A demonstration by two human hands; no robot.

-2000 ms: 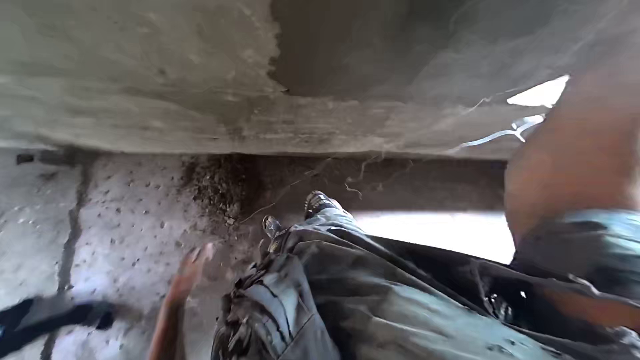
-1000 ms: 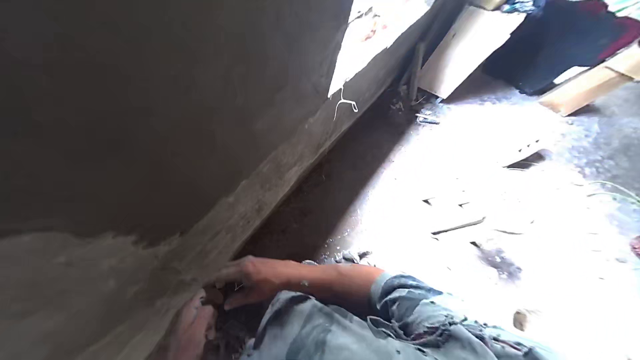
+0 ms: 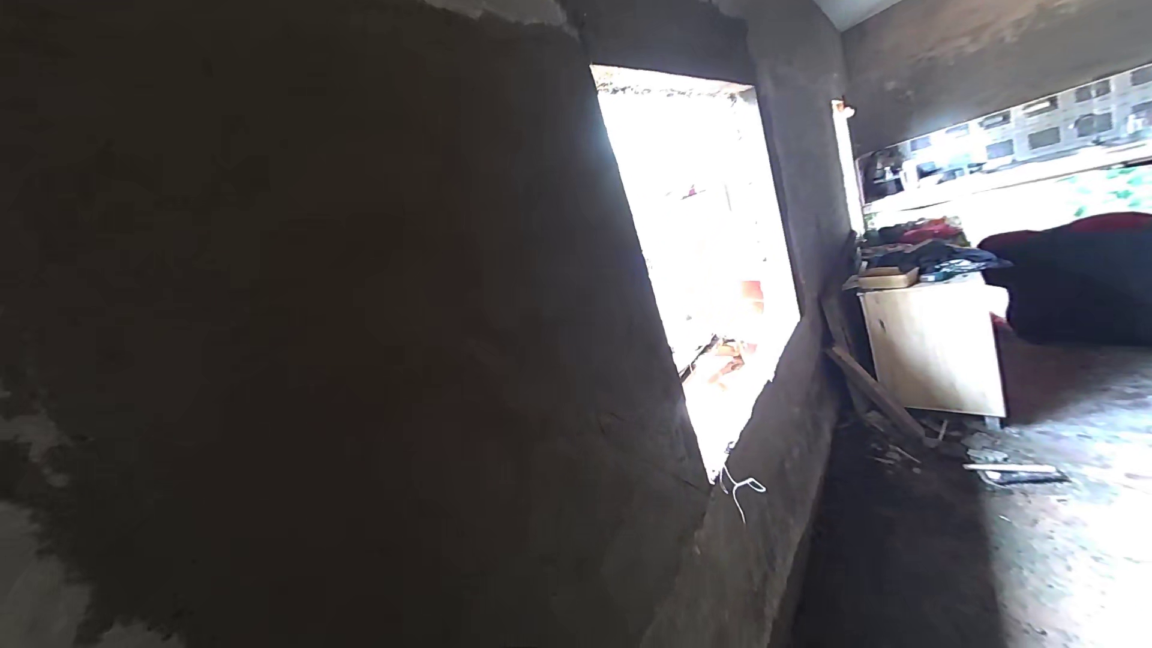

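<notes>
Neither my left hand nor my right hand shows in the head view now. A dark, rough plastered wall [image 3: 378,324] fills the left and middle, with paler patches at its lower left and along its top. A bright window opening [image 3: 702,243] cuts through the wall right of the middle. From the opening's lower corner hangs a thin white cord [image 3: 745,486], looped at one end.
A pale wooden cabinet [image 3: 936,351] stands at the right, with cloths [image 3: 945,256] and a shallow box [image 3: 888,278] on top. Wooden boards [image 3: 877,396] lean beside it. Debris and a flat strip [image 3: 1010,468] lie on the floor. Behind is a dark covered bulk [image 3: 1080,279].
Both hands, seen low by the wall's foot a second ago, are out of view. The view has swung up from the floor to the wall and window opening.
</notes>
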